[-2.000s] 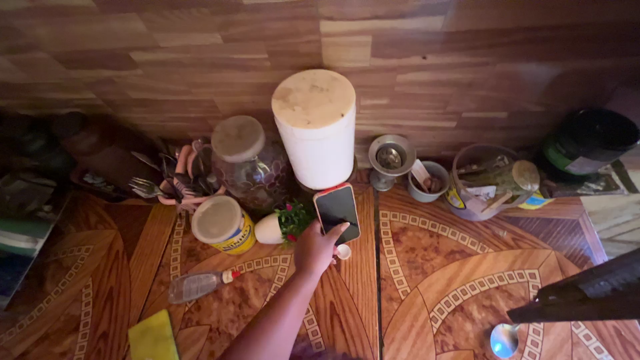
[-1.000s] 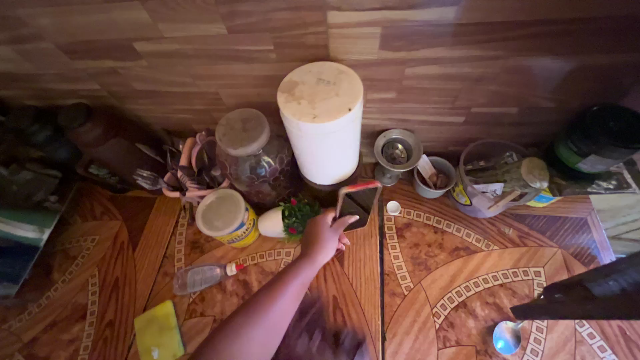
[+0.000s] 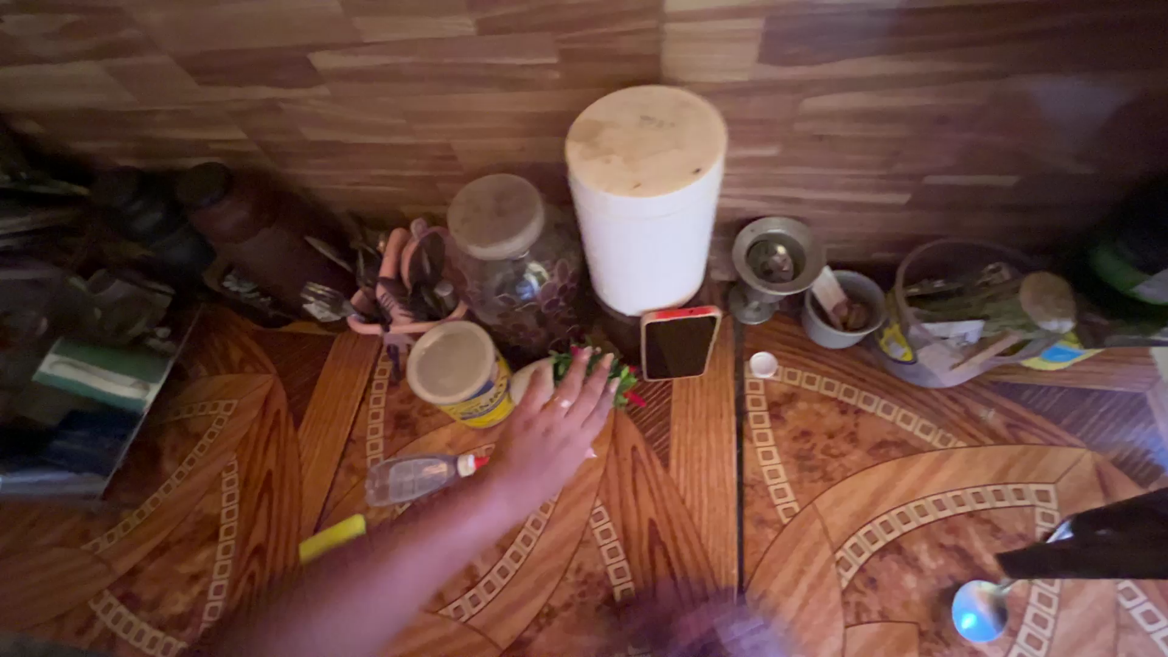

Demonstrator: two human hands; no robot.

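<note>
My left hand (image 3: 557, 424) reaches in from the lower left, palm down, a ring on one finger. Its fingers lie over a small flower plant (image 3: 630, 383) with green leaves and red blooms in a white pot (image 3: 532, 383) lying on its side. Whether they grip it is hidden. A smartphone (image 3: 681, 345) with a red-edged case leans upright against a white canister (image 3: 650, 228), apart from the hand. Left of the pot stands a yellow-labelled tub (image 3: 461, 374); a clear squeeze bottle (image 3: 415, 479) with a red tip lies below it. My right hand is not in view.
Along the wall stand a lidded glass jar (image 3: 511, 246), a cutlery holder (image 3: 401, 292), a metal goblet (image 3: 771, 265), a grey cup (image 3: 844, 310) and a clear tub (image 3: 967, 319). In front lie a white cap (image 3: 763, 365), a yellow sponge (image 3: 332, 538) and a spoon (image 3: 981, 611).
My left hand has let go of the smartphone, which now leans against the canister, and has moved left and down onto the plant. The white cap lay beside the hand at first, further left.
</note>
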